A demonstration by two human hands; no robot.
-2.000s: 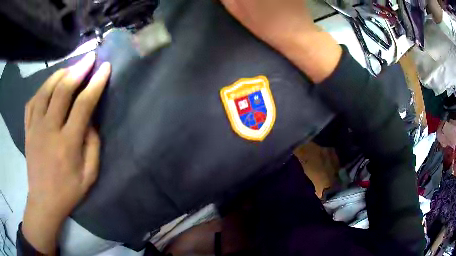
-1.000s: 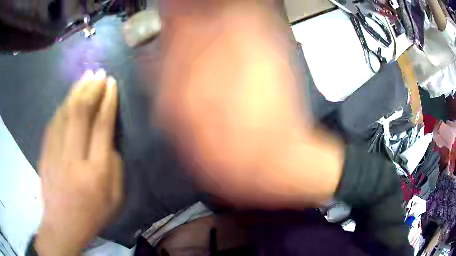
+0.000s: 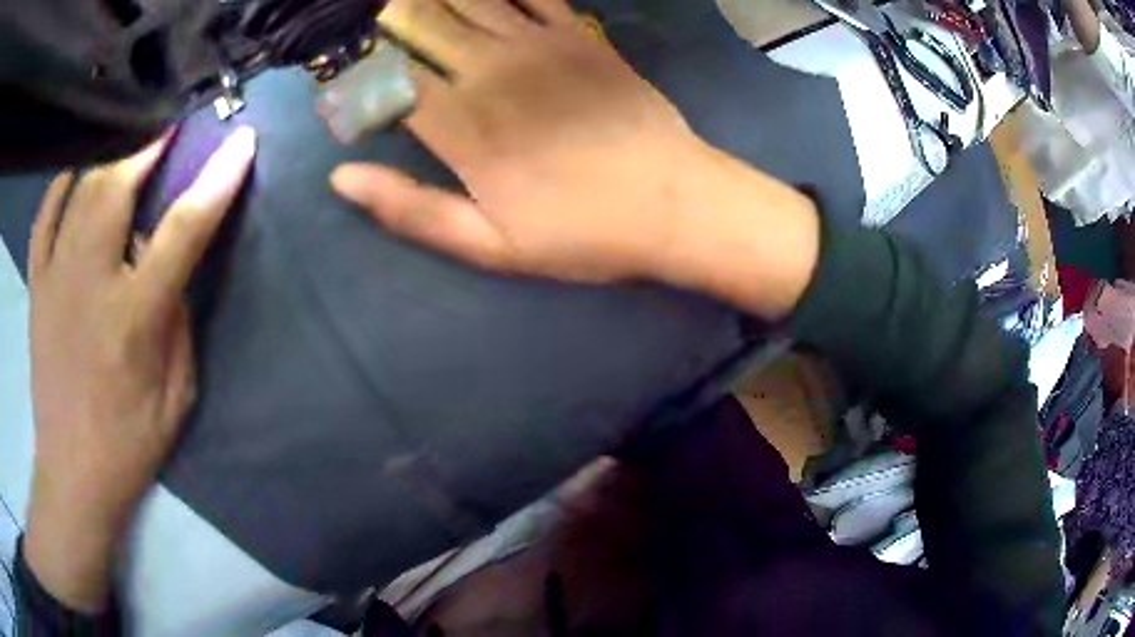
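A dark grey fabric panel (image 3: 373, 373) lies across the middle, partly under the sewing machine head. The presser foot and needle area (image 3: 228, 97) is at the upper left, over the cloth. My left hand (image 3: 118, 311) lies on the panel's left part, with fingertips just below the presser foot. My right hand (image 3: 560, 162) is spread flat on the upper part, thumb out, its fingers partly cut off by the top edge. A grey-white block (image 3: 370, 95) is between the needle area and my right hand. No badge face shows; only a small orange edge appears above my right hand.
Black-handled shears (image 3: 927, 75) lie on the white table at the upper right. The dark machine head (image 3: 87, 75) fills the upper left. Brown cardboard (image 3: 784, 404), dark cloth and bundled pieces (image 3: 871, 498) are at the right. Pale cloth (image 3: 205, 572) shows at the lower left.
The badge on the panel is out of sight. My right hand has swept across and now lies on the cloth nearer the needle. My left hand has shifted slightly left, with its fingers spread.
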